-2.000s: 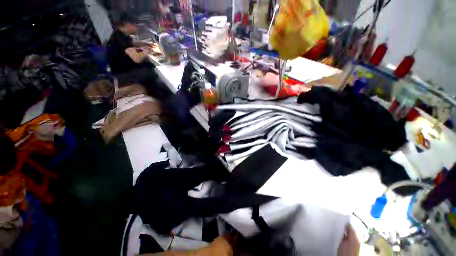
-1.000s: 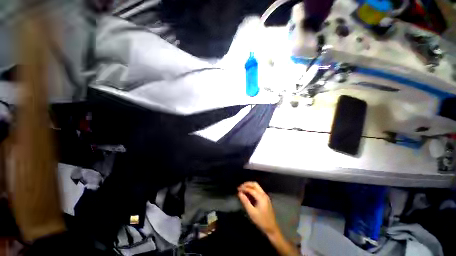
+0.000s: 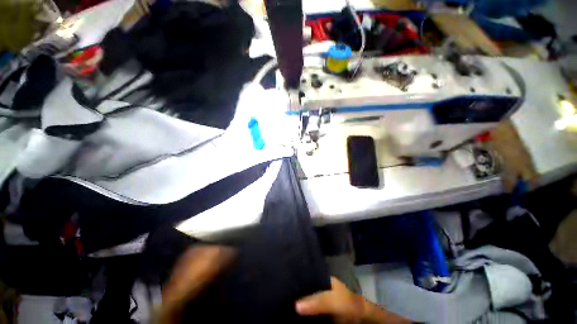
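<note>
A black fabric panel (image 3: 278,253) runs from the presser foot and needle (image 3: 307,133) down over the table's front edge. My right hand (image 3: 332,304) is at its lower right edge, thumb on the cloth, fingers partly hidden. My left hand (image 3: 199,269) is blurred, over the dark cloth at lower left; its fingers cannot be made out. Light garment panels (image 3: 152,171) with black edging spread left of the needle. The white sewing machine (image 3: 392,92) has a blue stripe. A blue tool (image 3: 255,133) lies left of the needle.
A dark smartphone (image 3: 362,162) lies right of the needle. Small metal parts (image 3: 484,162) are at the bed's right. A blue and yellow container (image 3: 338,58) sits on the machine head. Black cloth (image 3: 190,57) is heaped behind. A blue crate (image 3: 430,250) and grey panels are below right.
The view has swung from the left pile to the machine. My right hand has moved from below the table edge onto the black panel. My left hand has come in over the dark cloth.
</note>
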